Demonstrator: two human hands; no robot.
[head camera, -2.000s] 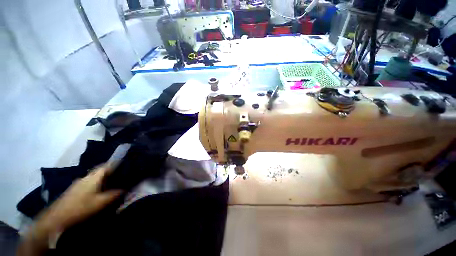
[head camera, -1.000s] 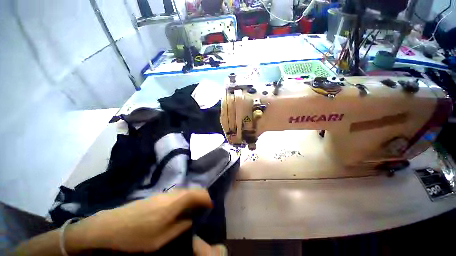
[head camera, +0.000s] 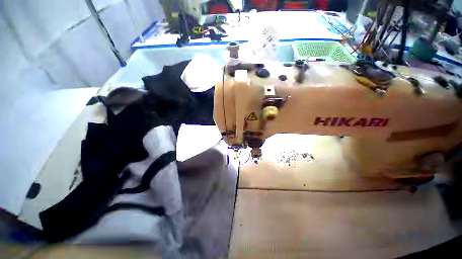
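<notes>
A garment of black panels lies heaped left of the needle. Its light grey panels with black strips are spread toward the front, and a plain grey part runs up to the presser foot. White pieces stick out behind and beside the needle end. The cream lockstitch sewing machine stands over the table. A blurred, skin-coloured strip shows along the bottom left edge, perhaps my left forearm; my left hand is not visible. My right hand is not seen.
The pale machine table extends right of the cloth. A white sheet-covered partition stands at the left, with a metal pole beside it. A green basket sits behind the machine. Another table with a sewing machine stands beyond, with wires and stands at the back right.
My left hand has left the cloth and the picture. The grey panels with black strips now lie more open toward the front. The view has shifted, and the black card at the right has gone from sight.
</notes>
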